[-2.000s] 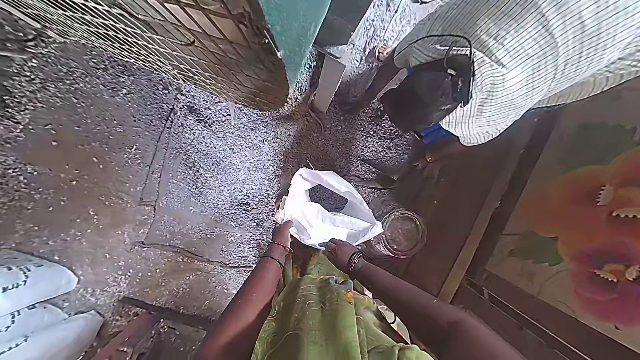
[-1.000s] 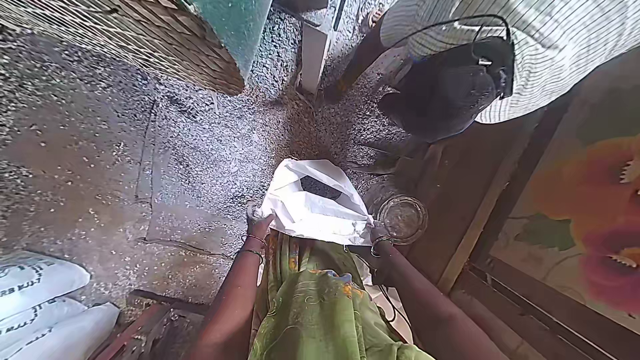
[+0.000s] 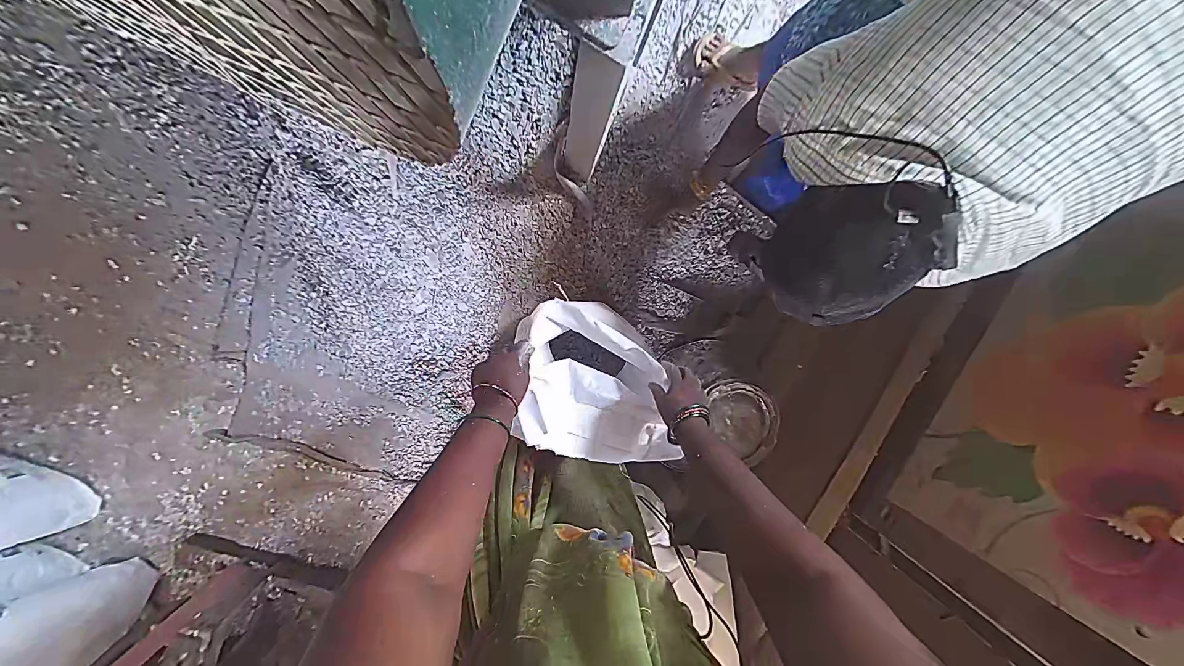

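Observation:
A white woven-looking sack point(image 3: 601, 412) stands in front of my body at the middle of the view, its mouth spread. Through the mouth dark, loose material point(image 3: 585, 352) shows inside. My left hand point(image 3: 502, 377) grips the sack's left edge, and my right hand point(image 3: 680, 396) grips its right edge near the rim. Bangles circle both wrists. Just right of my right hand sits a round metal container point(image 3: 743, 421), partly hidden by my wrist. The fingertips of both hands are partly hidden by the sack's folds.
Another person point(image 3: 971, 129) in a striped cloth bends close at the upper right. A green panel point(image 3: 462, 46), mesh point(image 3: 370, 74) and a pale post point(image 3: 592, 111) stand ahead. Full white sacks point(image 3: 74, 601) lie lower left. Small pale bits cover the floor point(image 3: 370, 268). A flowered panel point(image 3: 1064, 444) is at right.
My hands have come closer together on the sack since one second ago, and its mouth looks narrower. The other person's head has shifted, and a sandalled foot shows more fully.

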